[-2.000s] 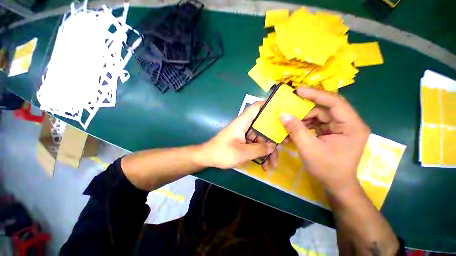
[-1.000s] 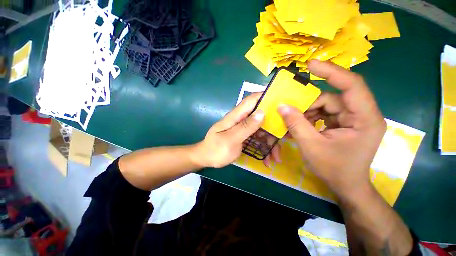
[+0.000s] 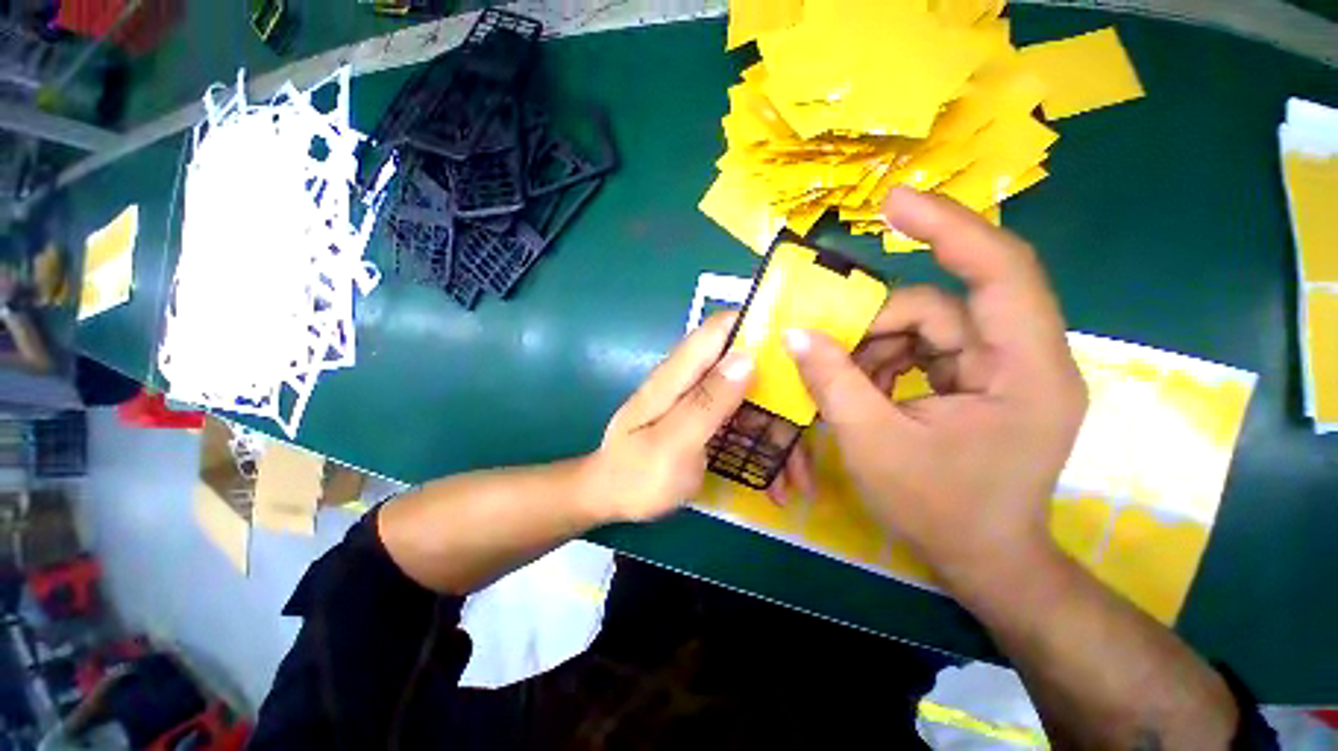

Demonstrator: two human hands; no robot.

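My left hand holds a black plastic frame by its left edge, tilted, with its grid end toward me. A yellow adhesive pad lies over the frame's upper part. My right hand has its thumb on the pad, its index finger raised and its other fingers behind the frame's right side, partly hidden. A sheet of yellow stickers lies on the green bench beneath my hands, partly covered by them.
A heap of loose yellow pieces lies behind the frame. A pile of black frames and white waste lattices lie left. Spare sticker sheets lie at the right edge. A cardboard box stands below left. A person's arm shows far left.
The pad now sits within the frame's outline, where it first overhung the right side. My right index finger has lifted off the frame. The camera view has shifted.
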